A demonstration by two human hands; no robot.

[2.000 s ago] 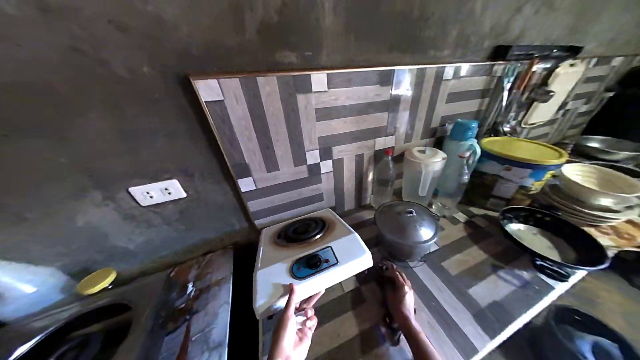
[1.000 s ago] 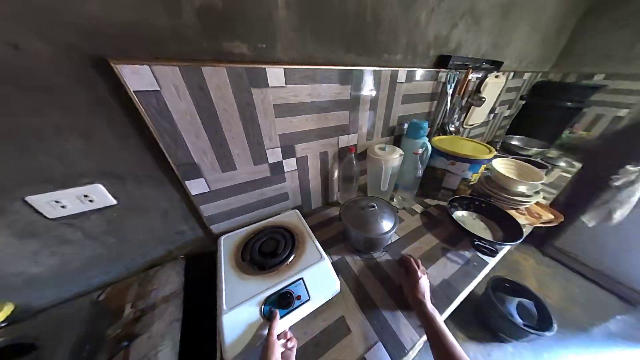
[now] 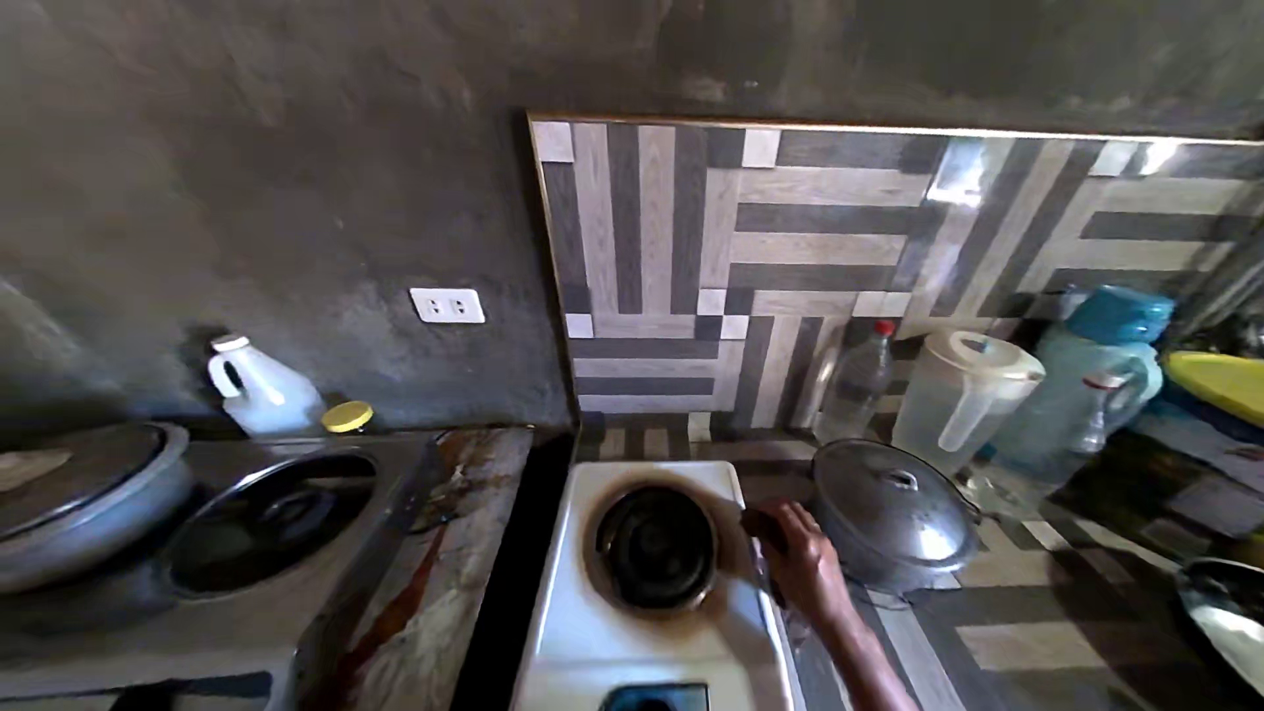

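A white single-burner electric stove [image 3: 592,612] with a black coil burner [image 3: 657,548] and scorch marks around it stands on the tiled counter. My right hand [image 3: 802,553] is at the right edge of the stove, its fingers bent near the back corner; whether it grips anything is hidden. Just right of that hand sits a lidded metal pot [image 3: 894,509]. The stove's control knob [image 3: 654,704] is cut off at the bottom of the view. My left hand is out of view.
Left of the stove are a worn board [image 3: 425,583], a gas stove [image 3: 296,632] and a large lidded pot [image 3: 89,523]. A white jug [image 3: 267,390] and a wall outlet [image 3: 447,305] are behind. Bottles and a plastic pitcher [image 3: 963,400] stand beyond the metal pot.
My right hand has moved from the counter in front of the metal pot to the stove's right edge. My left hand, earlier at the stove's knob, has gone from view. The view has swung left.
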